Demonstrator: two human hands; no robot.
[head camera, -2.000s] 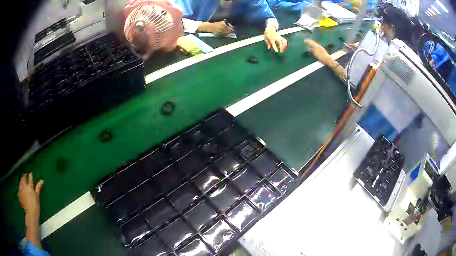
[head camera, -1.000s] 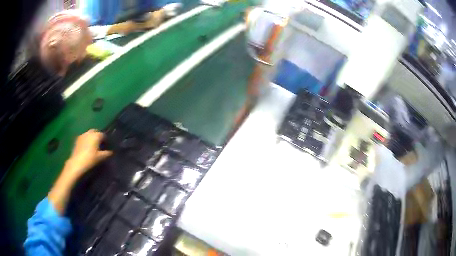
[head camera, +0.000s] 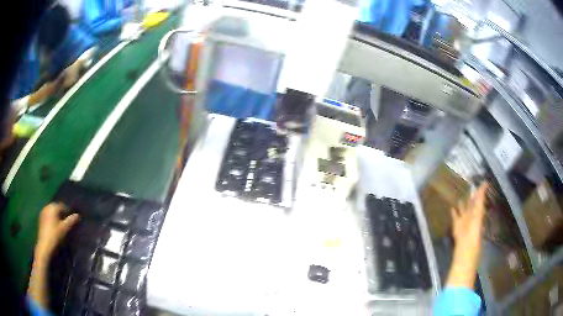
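Note:
My left hand (head camera: 52, 231) is at the left over the edge of the glossy black blister tray (head camera: 117, 259), its fingers bent; blur hides whether it holds anything. My right hand (head camera: 470, 217) is raised at the right, fingers apart and empty, beside the right fixture (head camera: 398, 244). The left fixture (head camera: 254, 162) stands farther back under the black lower end of the screwdriving head (head camera: 296, 108). A small black part (head camera: 318, 273) lies loose on the white machine bed (head camera: 228, 253), left of the right fixture.
The screw feeder (head camera: 336, 148) with red digits stands between the fixtures. The green conveyor belt (head camera: 55, 154) runs at the left, with people in blue beyond. A white cable loop (head camera: 165, 52) hangs at the machine post. Cartons (head camera: 441, 194) and shelves are at the right.
The view has swung right, from the belt to the machine. My left hand has moved from over the belt to the tray. My right hand has come into view.

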